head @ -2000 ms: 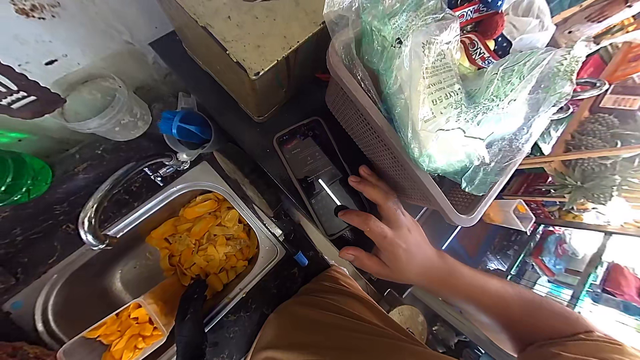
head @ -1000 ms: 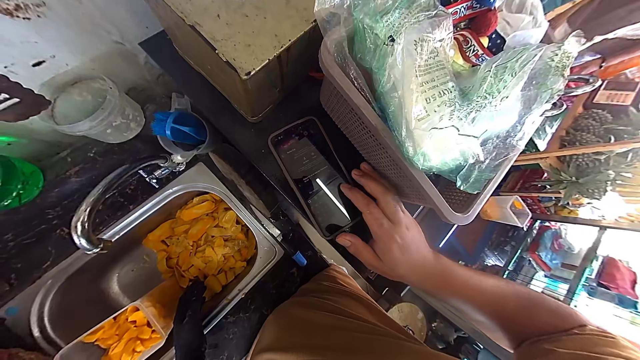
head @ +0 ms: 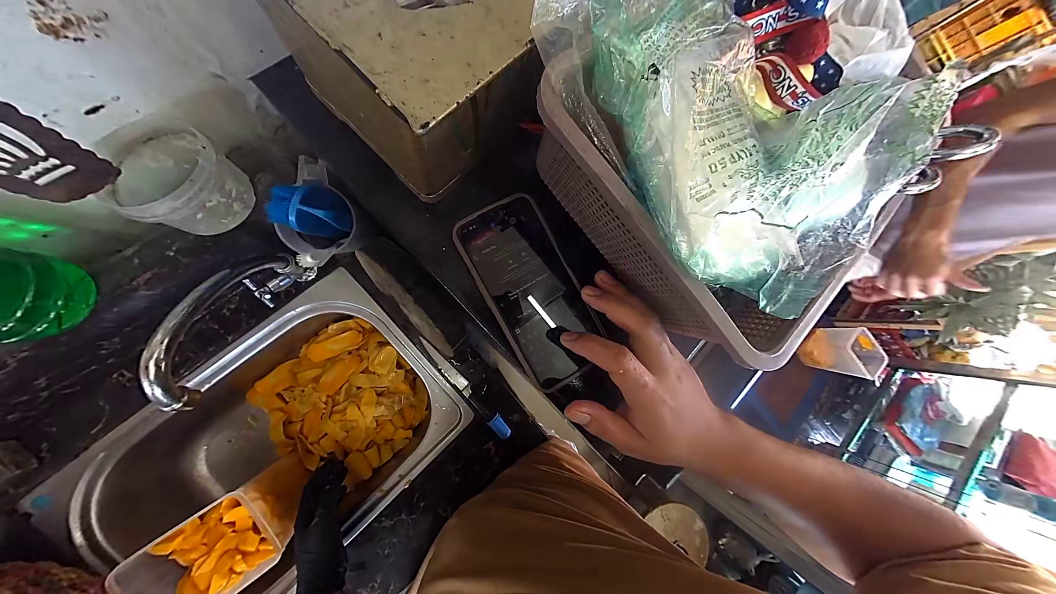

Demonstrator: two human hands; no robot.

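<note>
My right hand is bare, its fingers spread over the lower edge of a smartphone lying on the dark counter. The index fingertip is over the lit screen; the hand grasps nothing. My left hand, in a black glove, is at the side of a clear plastic container of orange fruit or vegetable pieces. Whether its fingers grip the container is hidden. The container tilts over a steel sink, beside a heap of thin yellow-orange peelings or slices in the basin.
A faucet arches over the sink. Behind it are a cloudy plastic tub and a jug with a blue brush. A knife lies by the sink rim. A plastic basket with bags borders the phone. Another person's hand is beyond it.
My right index finger, off to the phone's side a second ago, is over the screen again. Another person's arms have come into view at the right, where pineapples showed before.
</note>
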